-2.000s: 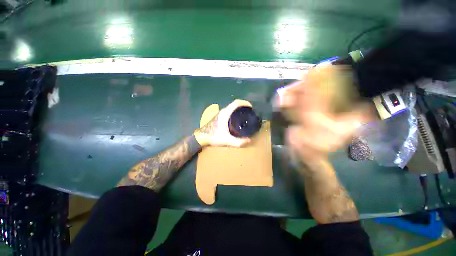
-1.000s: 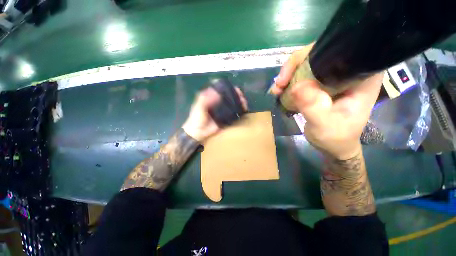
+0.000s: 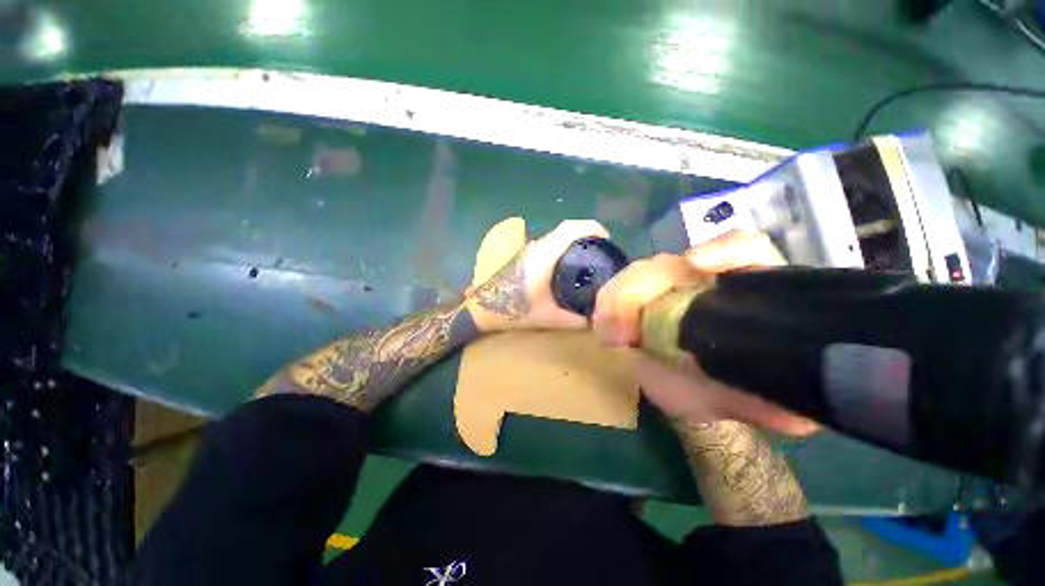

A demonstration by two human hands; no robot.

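My left hand (image 3: 539,275) holds a black cylindrical housing (image 3: 587,275) with its round end up, above the cardboard pad (image 3: 544,383). My right hand (image 3: 688,303) is shut on the electric screwdriver (image 3: 848,355), a thick black barrel with a yellowish wrap at its lower end. The barrel slants out to the right edge. Its lower end is close to the right side of the housing; the bit is hidden by my fingers, so I cannot tell whether it touches.
A white screw feeder (image 3: 831,206) with blue edges stands behind my right hand. Black trays (image 3: 57,286) are stacked at the far left. A pale metal edge (image 3: 424,115) separates the bench from the green belt (image 3: 458,52). A black cord (image 3: 917,92) loops at upper right.
The housing has turned from tilted to round end up, over the pad. The screwdriver has come left and down to the housing. The view has shifted, showing the whole feeder.
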